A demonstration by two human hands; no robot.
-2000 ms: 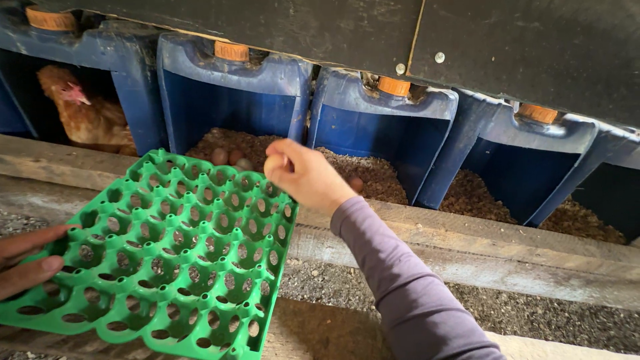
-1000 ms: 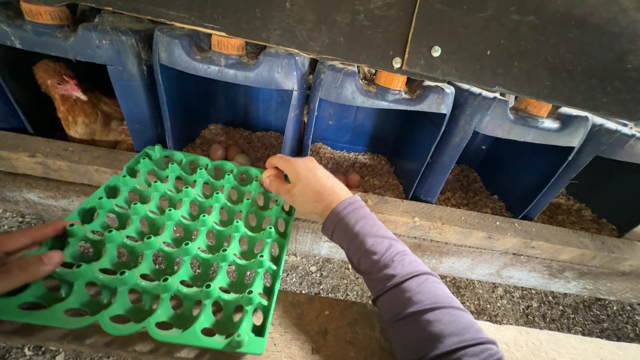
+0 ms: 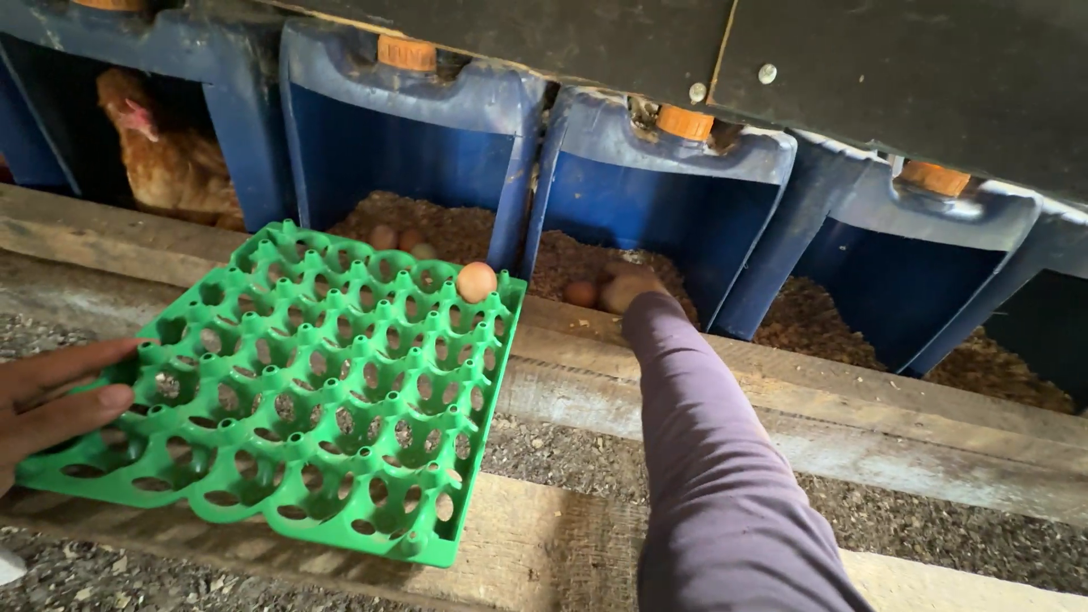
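My left hand (image 3: 64,391) grips the left edge of a green plastic egg tray (image 3: 331,382), thumb on top. One brown egg (image 3: 477,281) sits upright in the tray's far right corner cup. My right hand (image 3: 631,285) reaches into a blue nest box made from a plastic jerrycan (image 3: 663,204), down at its wood-shaving bedding. Right beside its fingers lies a brown egg (image 3: 581,294); whether the fingers hold another egg is hidden. In the nest box to the left (image 3: 399,161), several eggs (image 3: 383,237) rest on shavings, just behind the tray's far edge.
A brown hen (image 3: 174,161) sits in the far left box. More blue boxes with shavings (image 3: 816,327) continue to the right. Wooden boards (image 3: 765,382) run along the box fronts, and a dark panel (image 3: 901,68) overhangs them. Gravelly litter (image 3: 544,450) shows between the boards.
My right hand has let go of the egg at the tray's far right corner and moved right, into the nest box. My left hand still holds the tray.
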